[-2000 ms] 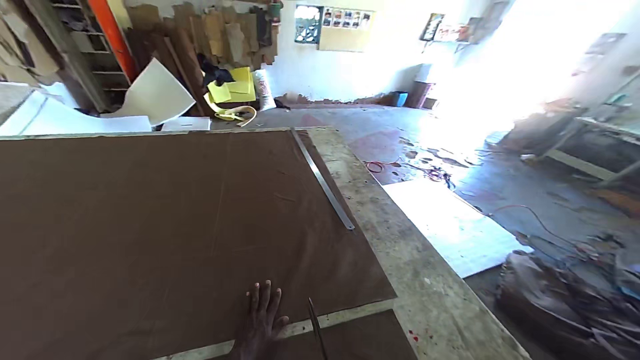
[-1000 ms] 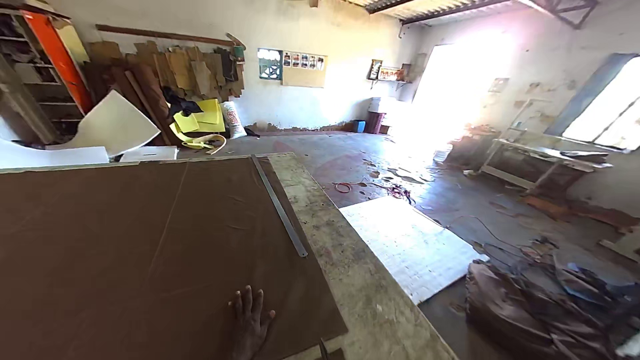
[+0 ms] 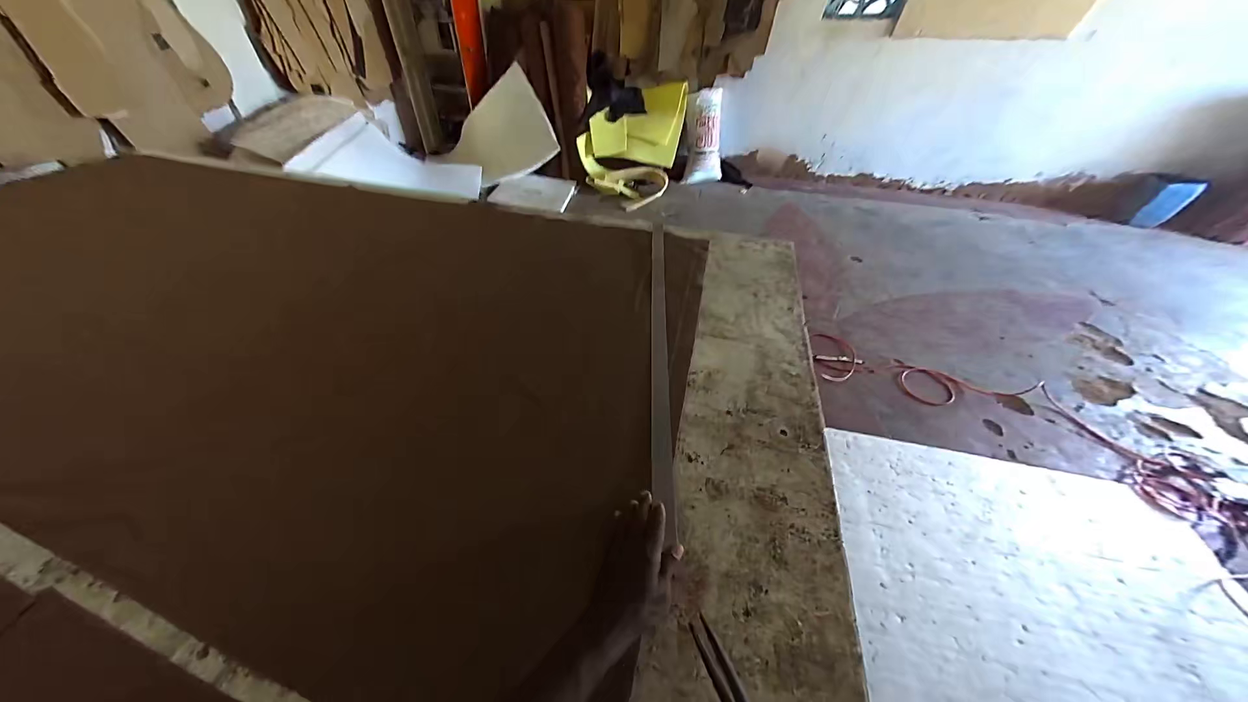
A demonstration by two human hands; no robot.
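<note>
Brown sheet material [image 3: 390, 390], either fabric or leatherette, covers most of the worktable. A long metal ruler [image 3: 661, 370] lies on it close to its right edge. My left hand [image 3: 634, 570] is at the ruler's near end, fingers along its left side and thumb tip at its right edge. Two dark, pointed blades, apparently of scissors [image 3: 718, 658], rise from the bottom of the view over the bare table strip, slightly apart. Their handles are out of view, and so is my right hand. Another brown piece [image 3: 58, 648] lies at the lower left, past a narrow strip of tabletop.
The worn table edge [image 3: 760, 390] runs along the right. On the floor beyond are a white board [image 3: 955, 546] and a tangled red cable [image 3: 926, 385]. White sheets [image 3: 390, 161], yellow foam [image 3: 653, 127] and a printed sack [image 3: 704, 136] stand past the far edge.
My left hand has moved from the sheet's near part to the near end of the ruler. The view has turned left and down.
</note>
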